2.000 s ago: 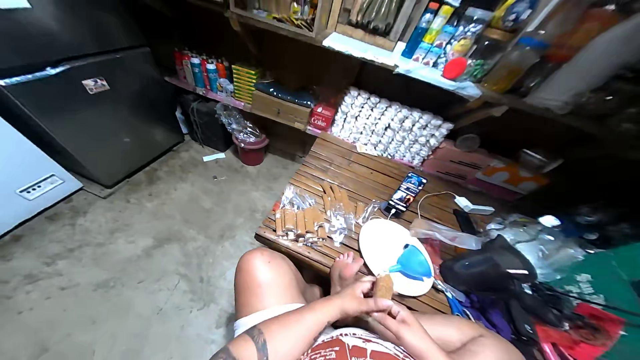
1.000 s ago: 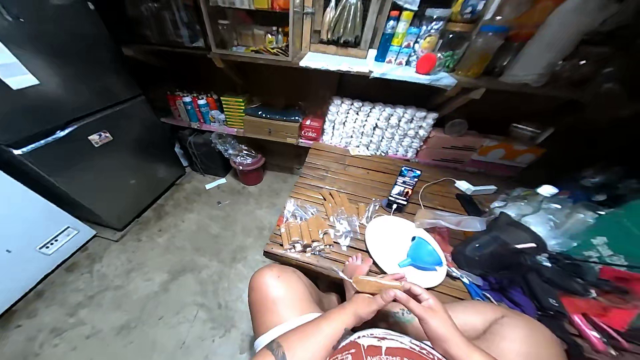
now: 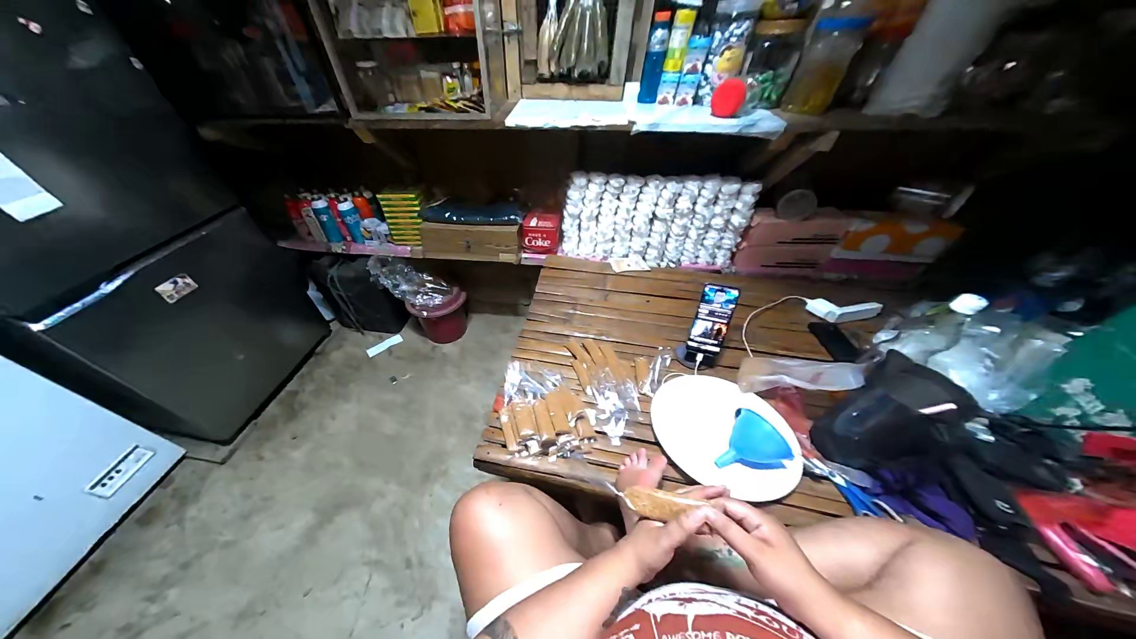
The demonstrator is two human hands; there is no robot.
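Above my lap, my left hand and my right hand both hold a narrow clear plastic bag filled with brown granules, lying roughly sideways with its thin end to the left. The fingers meet at the bag's right end. Just beyond my right hand a blue funnel rests in a white plate. To the left of the plate, several filled brown packets lie on the slatted wooden table, with more packets behind them.
A phone stands on the slatted table, its white cable leading toward a white power strip. At the right are a black bag, plastic bottles and blue-handled scissors. My bare foot is at the table's front edge.
The packet was upright between my hands two seconds ago; it now lies sideways. My hands have come together at its right end. The view has shifted.
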